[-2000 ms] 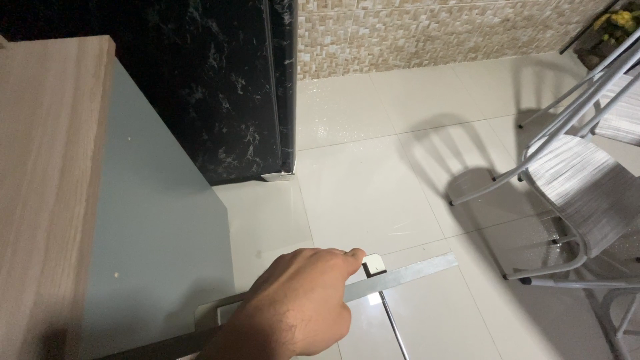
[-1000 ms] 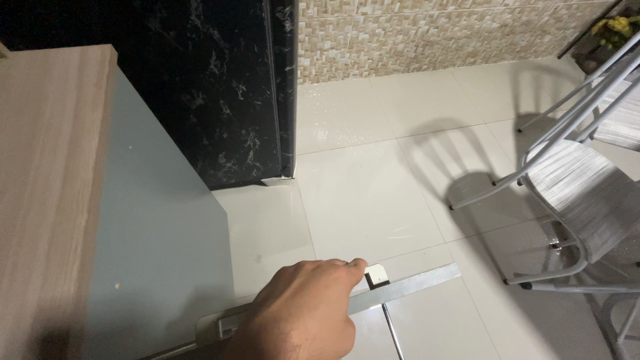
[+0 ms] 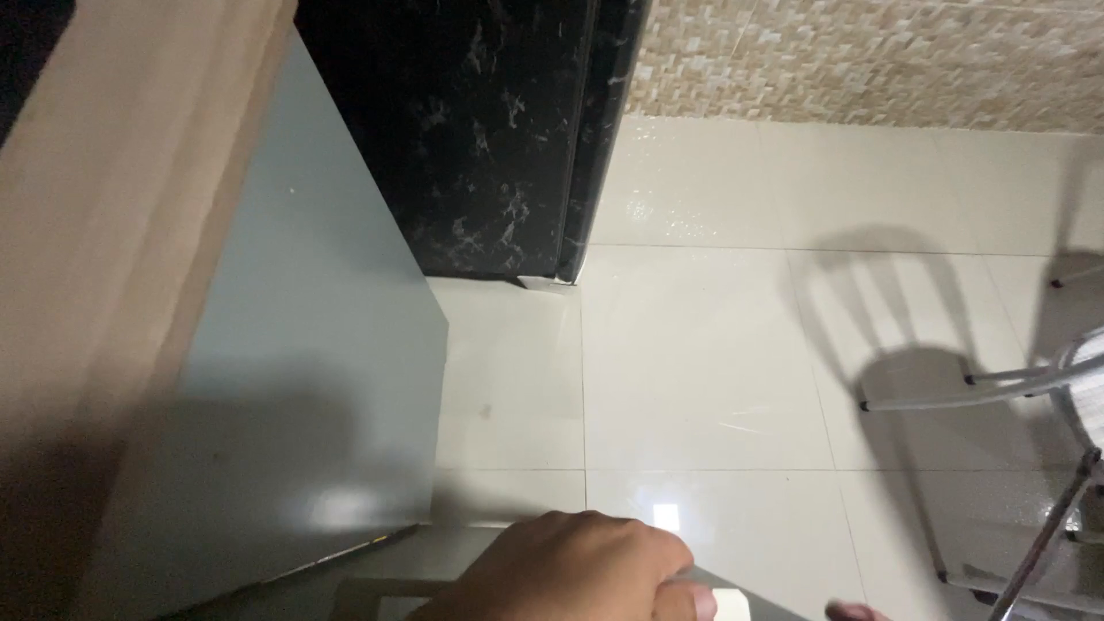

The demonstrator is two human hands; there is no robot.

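At the bottom middle, my left hand (image 3: 578, 565) is seen from the back, its fingers curled over the edge of a grey panel (image 3: 457, 552) beside a tall grey cabinet side (image 3: 345, 285). Its thumb rests on or against a small white piece (image 3: 731, 605), which the bottom of the view cuts off. What lies under the palm is hidden. A blurred skin-coloured tip (image 3: 854, 611) shows at the bottom edge, right of the left hand. It may be a fingertip of my right hand, but what it touches is out of view.
A wood-look top (image 3: 147, 198) borders the cabinet on the left. Behind it stands a black marbled panel (image 3: 483, 138). Glossy pale floor tiles (image 3: 690, 345) run to a mosaic wall (image 3: 862, 69). A metal-framed chair (image 3: 1026, 384) stands at the right, casting shadows.
The bright flat metal strip seen beyond my left hand earlier no longer shows. A skin-coloured tip has appeared at the bottom edge. The view has shifted, with less of the chairs showing.
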